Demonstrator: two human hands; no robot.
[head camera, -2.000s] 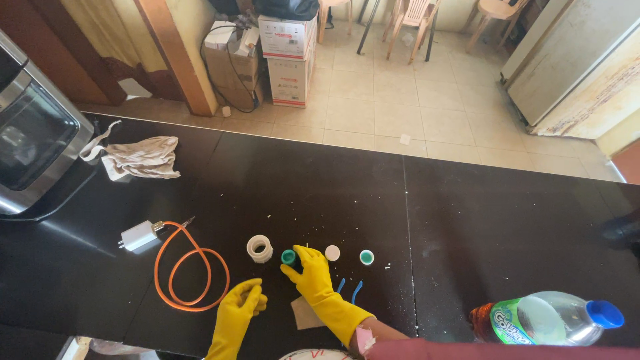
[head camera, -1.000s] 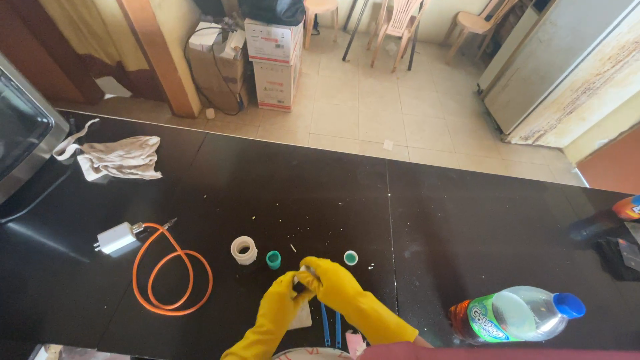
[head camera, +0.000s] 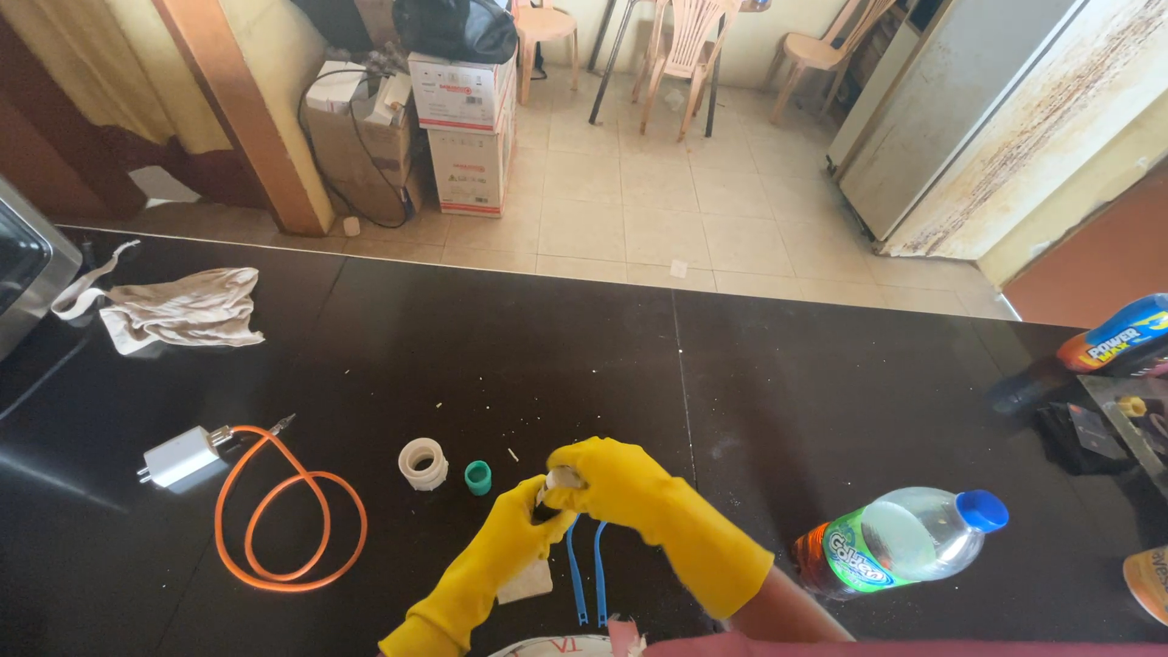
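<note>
Yellow rubber gloves cover both hands. My left hand (head camera: 506, 543) and my right hand (head camera: 611, 484) meet near the counter's front, closed around a small whitish round piece (head camera: 564, 477), mostly hidden by the fingers. Left of them a small green plastic cup (head camera: 478, 477) stands beside a white threaded plastic ring (head camera: 422, 464). Two thin blue plastic strips (head camera: 600, 570) lie under the right wrist. A beige flat piece (head camera: 526, 582) lies below the left hand.
An orange cable with a white power adapter (head camera: 181, 456) and a crumpled cloth (head camera: 187, 310) lie left. A Power Max bottle (head camera: 1118, 336) stands far right, nearer a blue-capped plastic bottle (head camera: 899, 538). White crumbs dot the dark counter (head camera: 511, 319).
My left hand has moved up and right to join my right hand. The white disc seen right of the green cup two seconds ago no longer lies there.
</note>
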